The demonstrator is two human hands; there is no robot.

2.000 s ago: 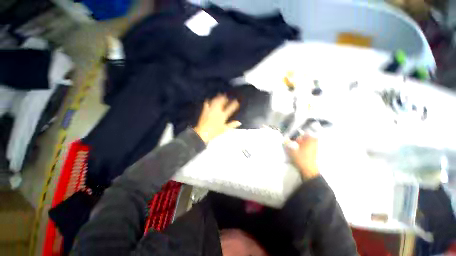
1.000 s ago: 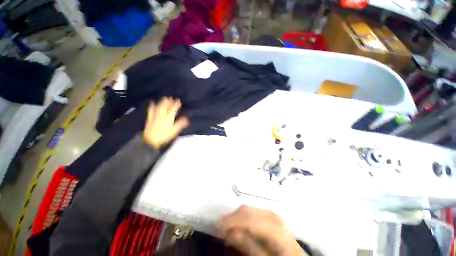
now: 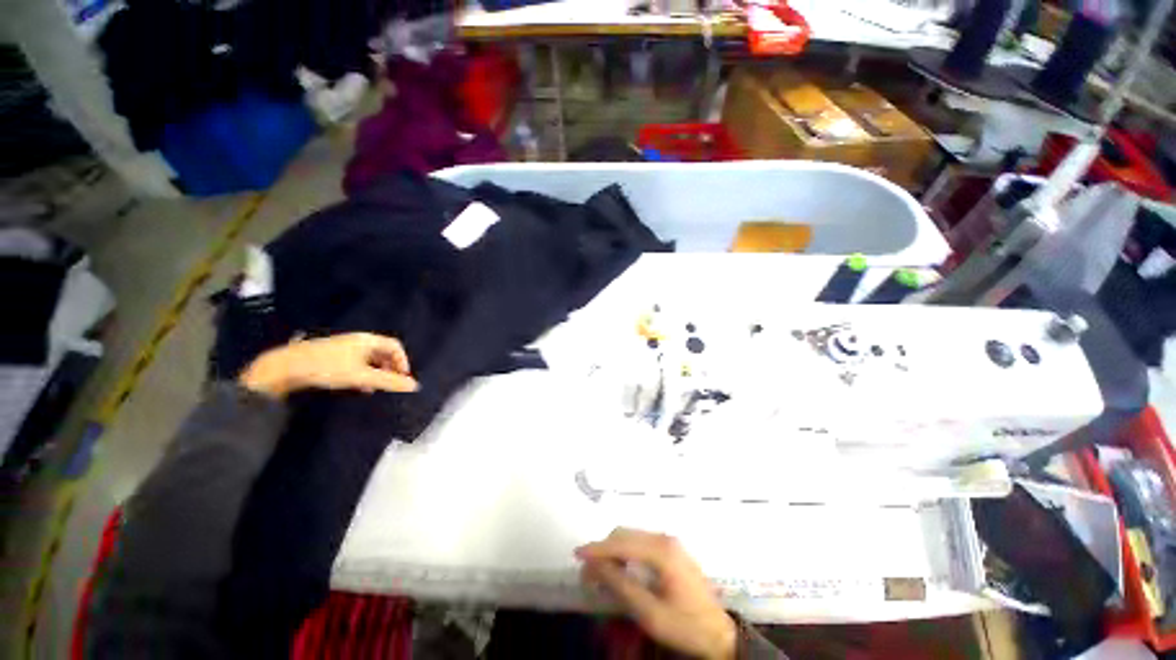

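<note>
The dark garment body (image 3: 426, 277) lies heaped left of the machine, with a white label (image 3: 470, 224) on it. My left hand (image 3: 338, 365) rests on the cloth with fingers bent; whether it grips a fold cannot be told. My right hand (image 3: 655, 587) is at the front edge of the white table, fingers loosely curled, with no object visible in it. The white sewing machine (image 3: 929, 374) stands right of the cloth. Its presser foot area (image 3: 684, 419) is away from both hands, with no cloth seen under it.
A pale blue tub (image 3: 825, 194) is behind the table. Green-topped thread cones (image 3: 851, 280) stand behind the machine head. A red basket (image 3: 355, 628) is under the table's left side. An orange-red basket (image 3: 1141, 451) and a dark pouch-like thing (image 3: 1042, 542) are at the right.
My left hand has left the small panel by the needle and moved left over the garment. My right hand has moved from the needle area to the front edge. The view has shifted.
</note>
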